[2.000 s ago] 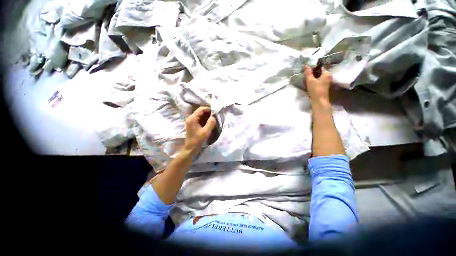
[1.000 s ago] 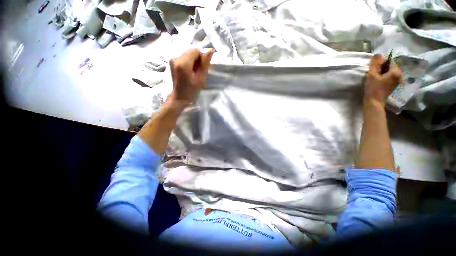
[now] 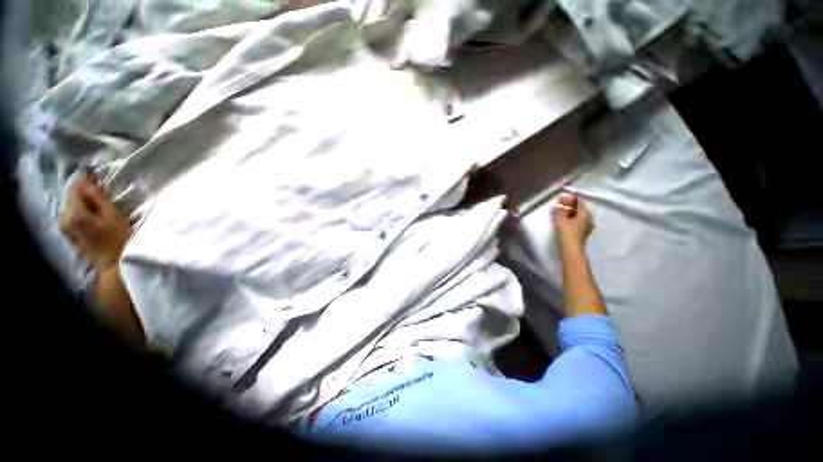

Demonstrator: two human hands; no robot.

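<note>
A pale grey-white garment (image 3: 271, 171) lies wide and crumpled across the table and my lap. A row of small dark buttons runs along its edge on the near right side. My left hand (image 3: 95, 221) is at the far left, closed on the garment's cloth. My right hand (image 3: 573, 219) is off the garment, over the pale cloth-covered surface at the right. Its fingers are curled together, with a small pale bit at the fingertips. The frame is too blurred to tell whether it holds the dark tool.
More pale garments are heaped at the back left (image 3: 90, 81) and back right (image 3: 600, 45). The pale cloth-covered surface (image 3: 686, 271) fills the right side and has a small pale mark (image 3: 634, 155) on it. A brown table edge shows between it and the garment.
The view has swung to the right. The garment, earlier stretched between both hands, now lies spread to the left. My right hand has let go of the garment and moved right, over the cloth-covered surface.
</note>
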